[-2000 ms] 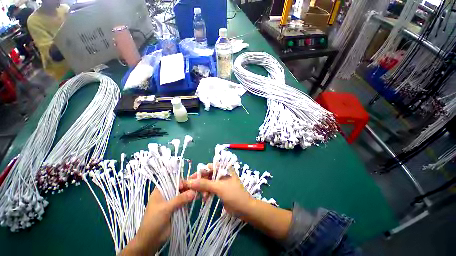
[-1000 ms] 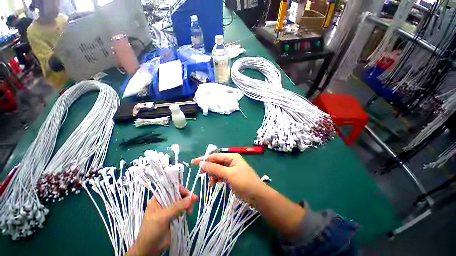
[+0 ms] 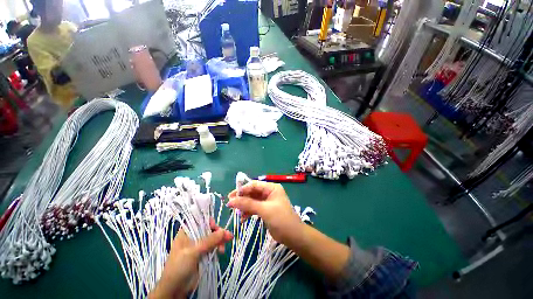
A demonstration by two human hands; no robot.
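Observation:
My left hand [image 3: 190,257] is closed around an upright bunch of white cables [image 3: 198,207] with small white connector housings at their top ends. My right hand [image 3: 263,207], just right of it, pinches a white cable near its connector housing [image 3: 241,177], which shows above the fingertips. More white cables [image 3: 134,233] lie fanned out to the left, and others lie under my right wrist. A red tool [image 3: 284,177] lies on the green bench behind my right hand.
Looped cable bundles lie at left [image 3: 99,134] and right [image 3: 327,125]. Behind are black cable ties [image 3: 166,166], a small bottle [image 3: 206,140], a black case [image 3: 146,134], crumpled white plastic [image 3: 254,118] and blue bins [image 3: 217,105]. A red stool [image 3: 397,131] stands right; a person in yellow [image 3: 49,52] is back left.
My right hand has moved away from the bunch in my left hand, with a single cable between its fingers. In the last second it has shifted only slightly. My left hand keeps its hold.

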